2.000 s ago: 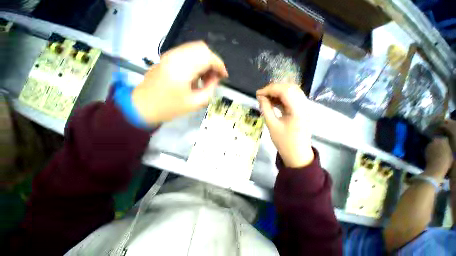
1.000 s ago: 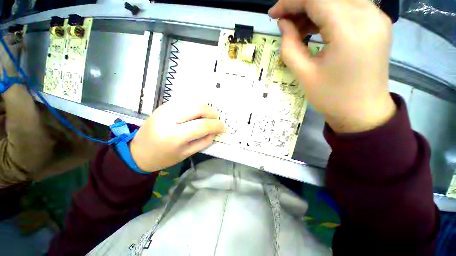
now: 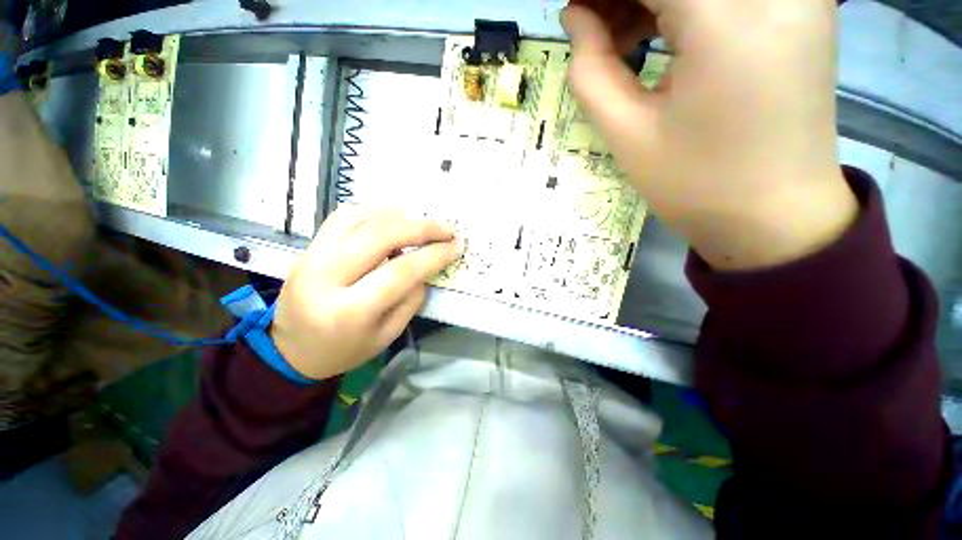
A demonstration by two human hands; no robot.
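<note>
A pale yellow printed circuit board point(image 3: 575, 237) of two joined halves lies between the conveyor rails in front of me. A black connector point(image 3: 496, 40) and copper and yellow coils point(image 3: 508, 84) stand at its far edge. My left hand point(image 3: 364, 283), with a blue wrist strap point(image 3: 261, 335), is over the board's near left corner, thumb and fingertips together at its surface. Whether it pinches a small part cannot be seen. My right hand point(image 3: 728, 116) is raised over the board's far right part, fingers curled towards the thumb. It hides the coils there, and its fingertips are partly cut off by the top edge.
Another circuit board point(image 3: 151, 127) with coils lies on the conveyor at the left. The near metal rail point(image 3: 559, 340) runs along my front. A blue coiled cord point(image 3: 350, 132) shows left of my board. A thin blue cable point(image 3: 100, 304) runs from my strap past another person's sleeve point(image 3: 53, 211).
The view has shifted slightly. My left hand stays at the board's near left corner. My right hand remains over the far right part, its fingertips slightly higher in the picture.
</note>
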